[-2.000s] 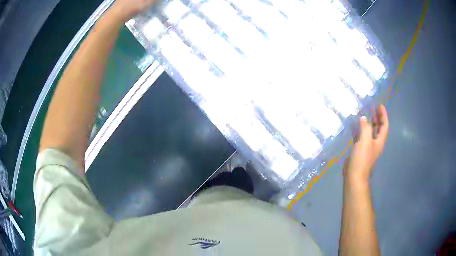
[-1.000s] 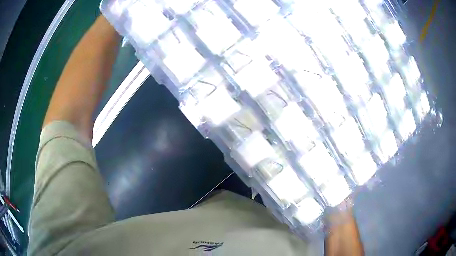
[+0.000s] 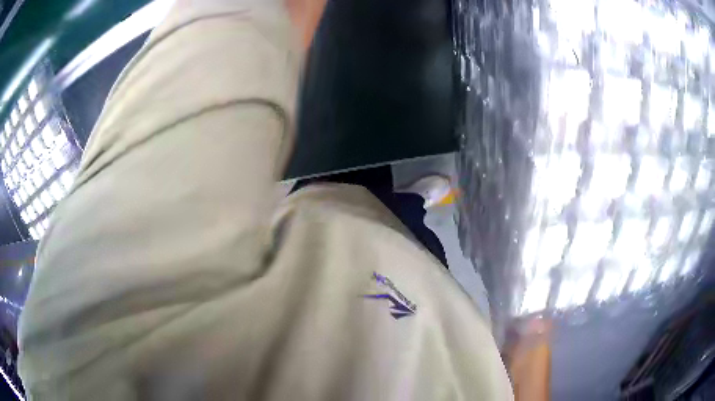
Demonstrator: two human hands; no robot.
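A stack of clear plastic trays (image 3: pixel 502 149) with bright, overexposed white parts fills the right side of the view. Its left side looks thick and ridged, and its top and right are cut off by the frame. My right wrist (image 3: pixel 535 333) meets the stack's lower edge; my right fingers are hidden behind it, and the hand supports the stack. My left forearm leaves through the top edge, so my left hand is out of the picture.
Another tray with white squares (image 3: pixel 35 157) lies at the far left beside my sleeve. The dark bench (image 3: pixel 376 86) has its front edge near my body. A green surface with a pale rail (image 3: pixel 110 43) is at the upper left. A shoe (image 3: pixel 430 188) shows on the floor.
The view has turned. The trays now stand further right with their thick side showing. My left hand has left the picture, and another tray has appeared at the far left.
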